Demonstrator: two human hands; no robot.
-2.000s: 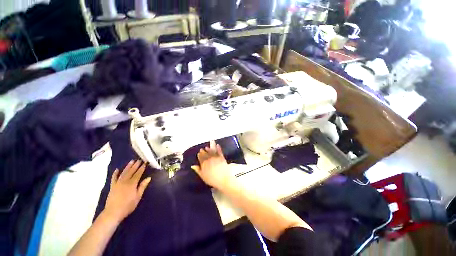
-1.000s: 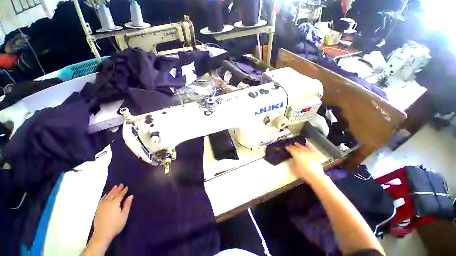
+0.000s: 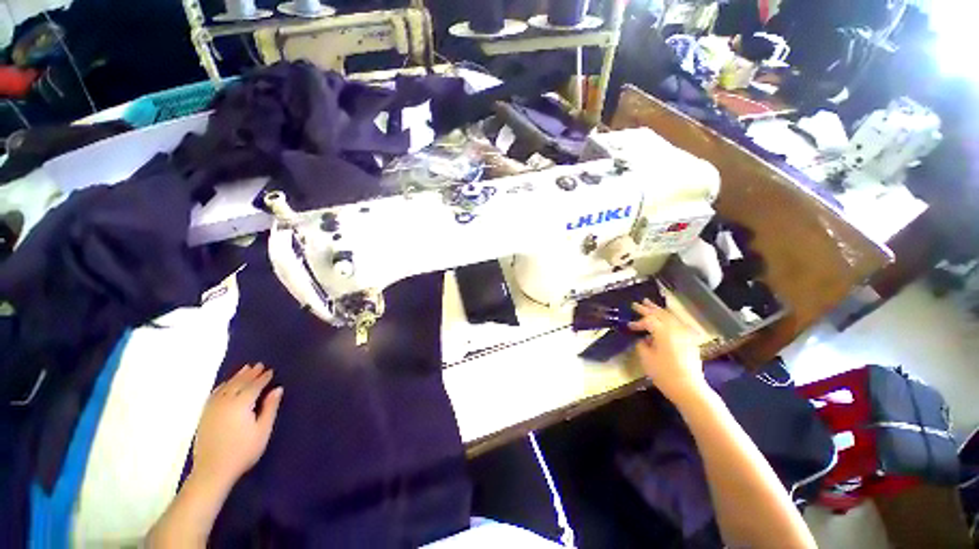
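Observation:
A dark navy-purple garment panel (image 3: 354,429) lies flat under the needle area (image 3: 363,327) of the white sewing machine with blue JUKI lettering (image 3: 429,241). My left hand (image 3: 234,424) rests on the panel's left edge, fingers slightly apart. My right hand (image 3: 668,345) is at the right end of the bed, its fingertips on small dark cloth pieces (image 3: 612,314). One narrow dark strip (image 3: 610,343) sticks out below the fingers. Whether the fingers grip a piece is hard to tell.
A black rectangular object (image 3: 485,294) lies under the machine arm. Crumpled dark cloth (image 3: 290,123) is piled behind and left. White cloth with a blue edge (image 3: 150,418) lies at the left. A brown board (image 3: 773,198) stands behind the machine. A red bin (image 3: 843,434) is at lower right.
My right hand has moved from the panel beside the needle to the dark pieces at the right, where a strip now lies apart. My left hand has slid back towards me along the panel.

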